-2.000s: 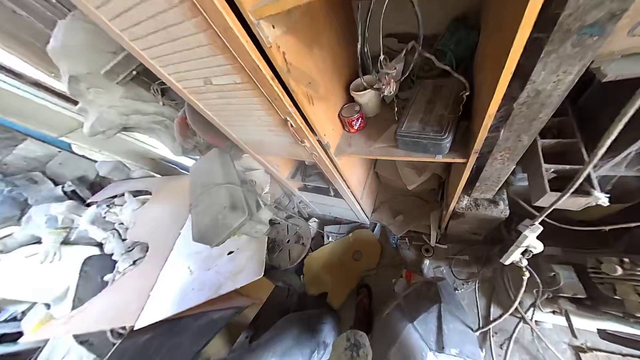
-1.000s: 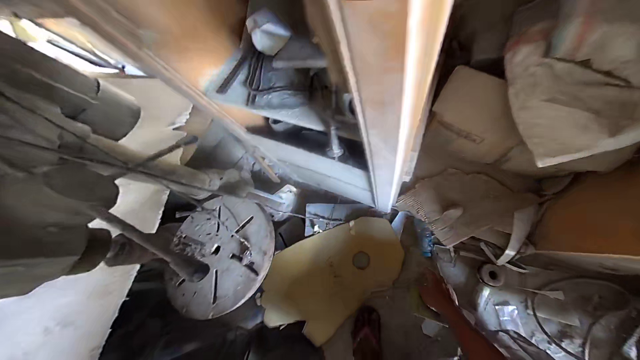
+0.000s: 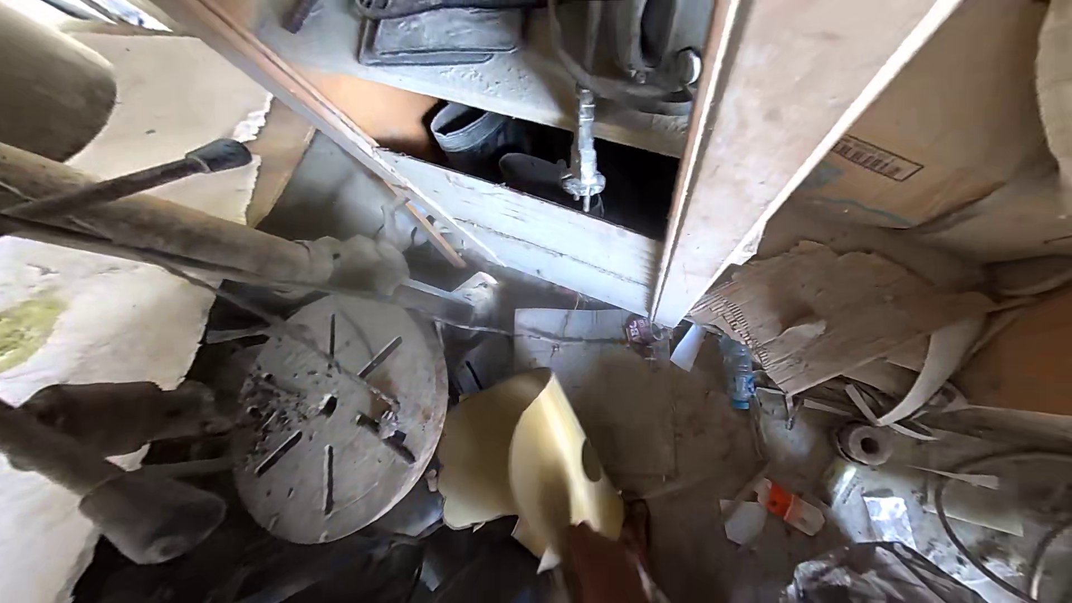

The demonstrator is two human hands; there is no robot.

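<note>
My right hand (image 3: 596, 559), blurred at the bottom centre, holds the near edge of a thin yellow sheet (image 3: 548, 456). The sheet has a round hole near its right side and is bent, with its right part curled up off the floor and its left part lying low beside a round slotted metal disc (image 3: 335, 419). My fingers are partly hidden by blur and by the frame's bottom edge. Just right of the hand, part of a foot shows dimly. My left hand is out of view.
A dusty wooden cabinet (image 3: 536, 226) stands ahead, with boots inside its low compartment. Dusty pipes (image 3: 159, 226) cross the left side. Torn corrugated cardboard (image 3: 837, 310), a plastic bottle (image 3: 740, 373), a tape roll (image 3: 866, 444) and an orange-and-clear plastic item (image 3: 789, 505) lie at right.
My right hand has moved left from the floor beside the yellow sheet and taken hold of it. The sheet, flat before, is now bent upward. The view has moved down and closer since the first frame.
</note>
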